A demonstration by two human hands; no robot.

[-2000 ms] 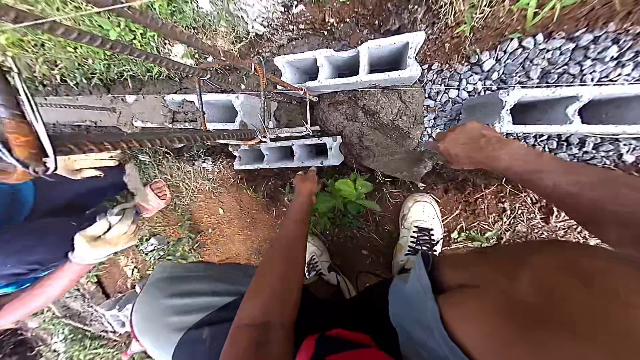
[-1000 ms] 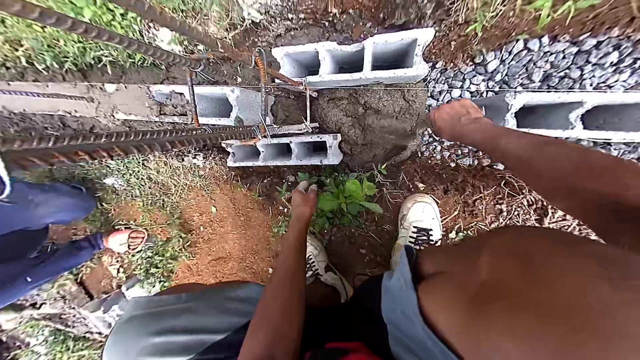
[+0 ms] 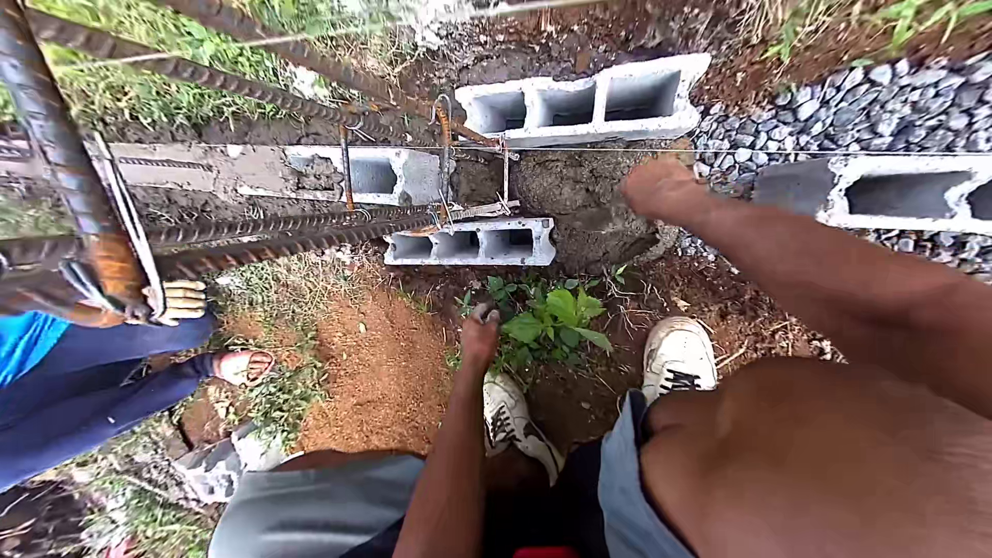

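My right hand [image 3: 666, 190] is closed over the wet mortar [image 3: 570, 182], around what looks like the handle of a trowel; a mortar-covered blade [image 3: 608, 219] seems to show at its left. Lower down, my left hand [image 3: 480, 329] has curled fingers, beside a leafy green plant [image 3: 562, 314]; whether it holds anything is unclear. One hollow concrete block [image 3: 577, 101] lies above the mortar, and a second hollow block [image 3: 473, 242] lies at its lower left. A block set in the row [image 3: 418, 177] is to the left, another hollow block [image 3: 907, 190] to the right on gravel.
Rusty rebar [image 3: 256, 85] with wire ties crosses the upper left, close to the blocks. A taut string [image 3: 604, 149] runs along the row. A person in a work glove [image 3: 182, 301] stands at left by an upright bar. Gravel [image 3: 837, 116] borders the right side.
Since the earliest frame my right hand has moved up and left over the mortar. The other person's gloved hand, out of view one second ago, shows again by the rebar.
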